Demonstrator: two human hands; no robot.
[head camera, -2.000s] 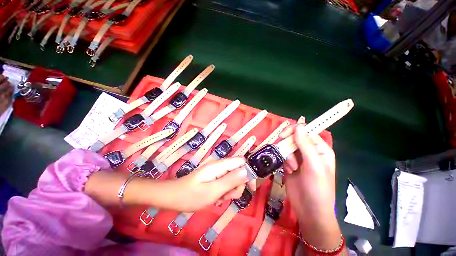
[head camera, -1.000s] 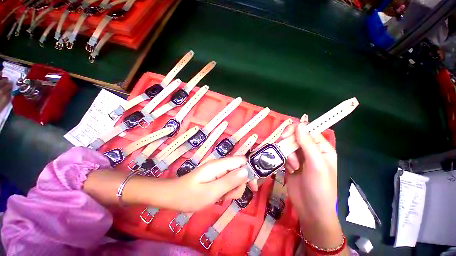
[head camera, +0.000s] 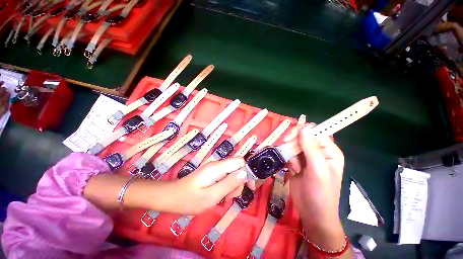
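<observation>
A wristwatch with a dark rounded-square case (head camera: 266, 163) is held up over the red watch tray (head camera: 236, 107). My left hand (head camera: 216, 183) pinches the grey strap at the lower left side of the case. My right hand (head camera: 317, 169) grips the cream strap at the upper right side. The strap's hole side (head camera: 350, 117) points to the upper right beyond my fingers. Several more strapped watches lie slanted across the tray below and to the left. The buckle end of the held watch is hidden by my left hand.
Stacked red trays with straps (head camera: 137, 33) stand upper left. A deep red box (head camera: 48, 103) holds metal items at left, beside a printed paper (head camera: 94, 126). At right are a white scrap (head camera: 359, 205) with a thin dark stick, a small white block (head camera: 367, 243) and papers (head camera: 412, 205).
The held watch is tilted slightly differently, and its strap end reaches a little farther right. The glare seen on its case a second ago is gone. Both hands keep their hold.
</observation>
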